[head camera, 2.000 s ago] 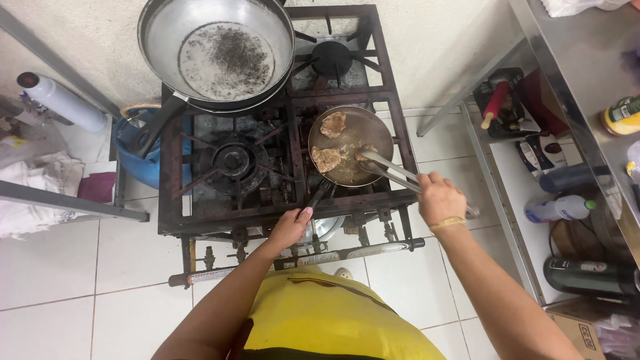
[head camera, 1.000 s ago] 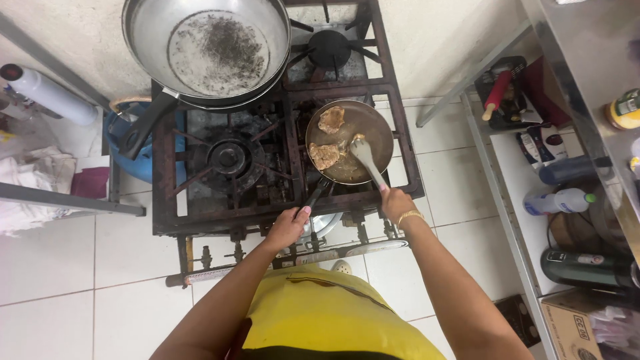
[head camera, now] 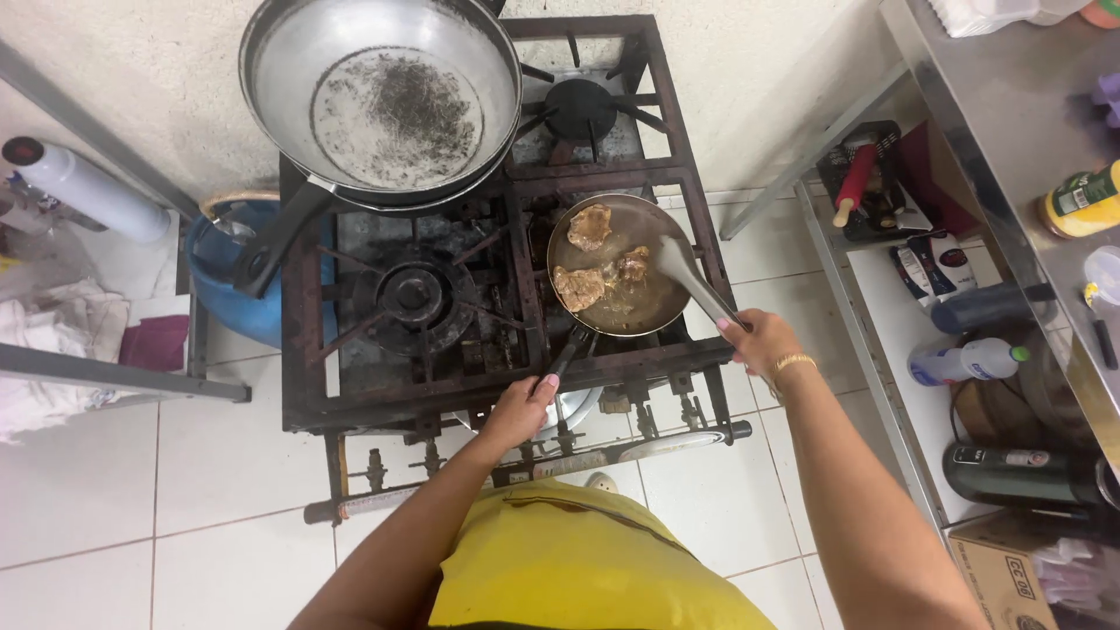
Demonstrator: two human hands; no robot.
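Observation:
My left hand (head camera: 518, 413) grips the black handle of a small frying pan (head camera: 623, 322) that sits on the front right burner. Three pieces of browned meat lie in the pan with some liquid: one at the upper left (head camera: 590, 227), one at the lower left (head camera: 579, 289) and a smaller one (head camera: 633, 264) near the middle. Held in my right hand (head camera: 763, 343) are metal tongs (head camera: 700, 284), whose head reaches over the pan's right side, close to the smaller piece. Whether the tongs touch that piece cannot be told.
A large, scorched pan (head camera: 398, 105) with a black handle stands at the back left of the gas stove (head camera: 420, 389). Beside the stove's left side is a blue gas cylinder (head camera: 229, 271). Metal shelving (head camera: 875, 385) at the right holds bottles and a rolling pin (head camera: 855, 185).
The tongs have moved from the pan's middle to its right side, with my right hand farther right. A smaller meat piece now shows near the middle. My left hand stays on the handle.

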